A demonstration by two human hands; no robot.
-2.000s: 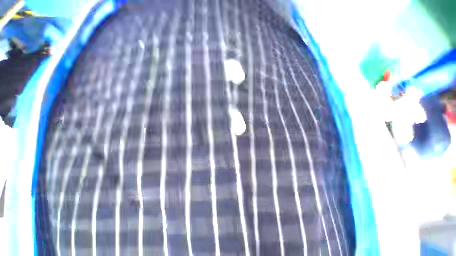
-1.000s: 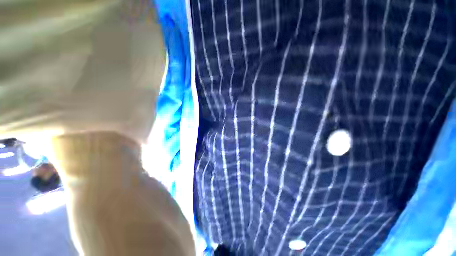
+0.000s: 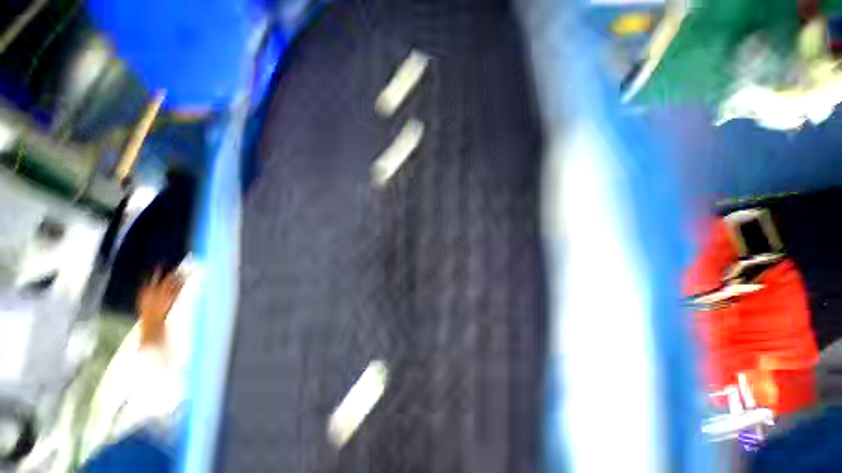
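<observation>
My dark checked shirt [image 3: 397, 259] with white buttons fills the middle of the view, heavily blurred. The open light blue smock [image 3: 609, 277] with pale edging frames it on both sides. Neither of my gloved hands shows. A small blurred hand [image 3: 159, 300] with a white sleeve is at the lower left; it looks like another person's. An orange-red container or stack [image 3: 762, 323] with white pieces on it lies at the right, beyond the smock edge.
A cream tangled heap [image 3: 775, 92] lies on a green surface [image 3: 697, 65] at the upper right. A bright blue object [image 3: 180, 51] is at the upper left. White-grey equipment [image 3: 46, 277] stands at the left edge.
The large gloved hand at the left one second ago is out of view. The shirt is back in the middle, and the orange-red thing has come into view at the right.
</observation>
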